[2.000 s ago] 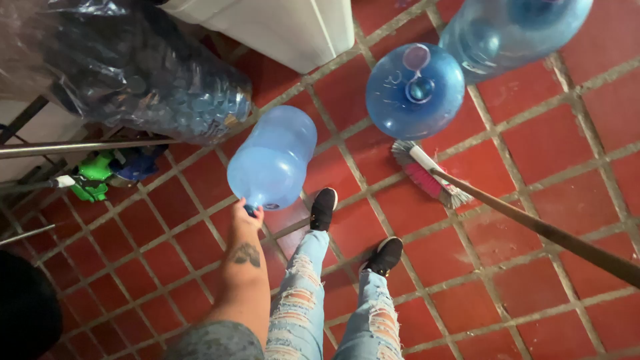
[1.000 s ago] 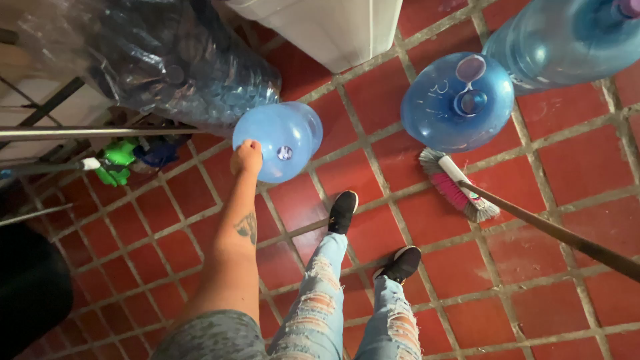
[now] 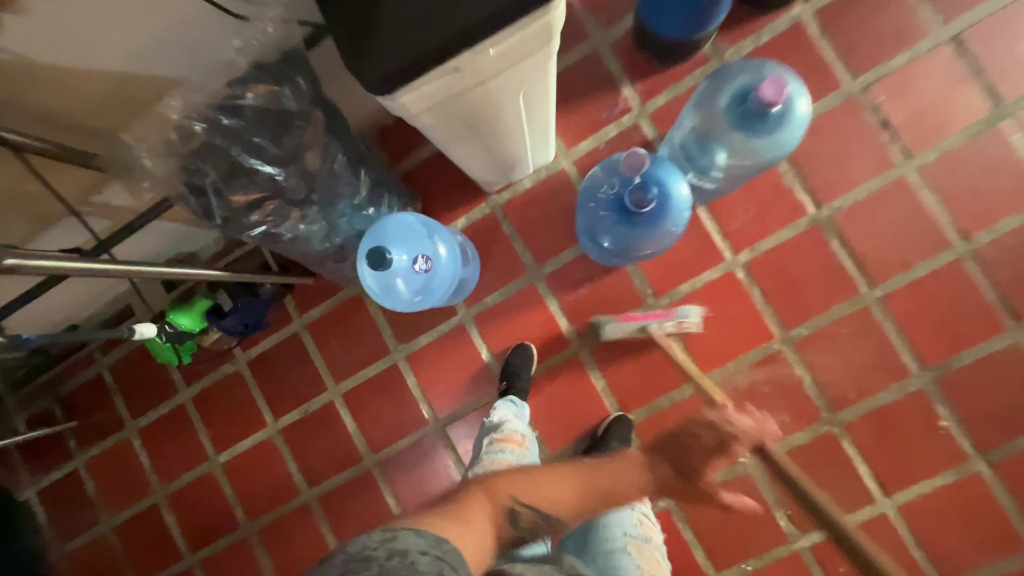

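Observation:
My left hand point(image 3: 724, 448) reaches across my legs to the right, blurred, with its fingers apart at the wooden handle of a push broom point(image 3: 816, 504); whether it touches the handle is unclear. The broom's pink and white head point(image 3: 652, 322) is blurred, low over or on the tiles. A pale blue water jug point(image 3: 408, 268) with a dark cap stands beside a clear plastic bag of bottles point(image 3: 296, 184). At the upper right, a blue jug point(image 3: 632, 216) with a loose pink cap touches a larger one with a pink cap point(image 3: 740, 128). My right hand is not in view.
A white bin point(image 3: 488, 104) with a black lid stands at the top, left of a blue container point(image 3: 680, 24). Metal poles point(image 3: 160, 268) and green and dark cloths point(image 3: 180, 328) are at the left. My shoes point(image 3: 518, 370) stand on red tiles.
My left hand has let go of the pale blue jug and swung right to the broom handle. That jug now stands upright by the bag. The broom head has turned.

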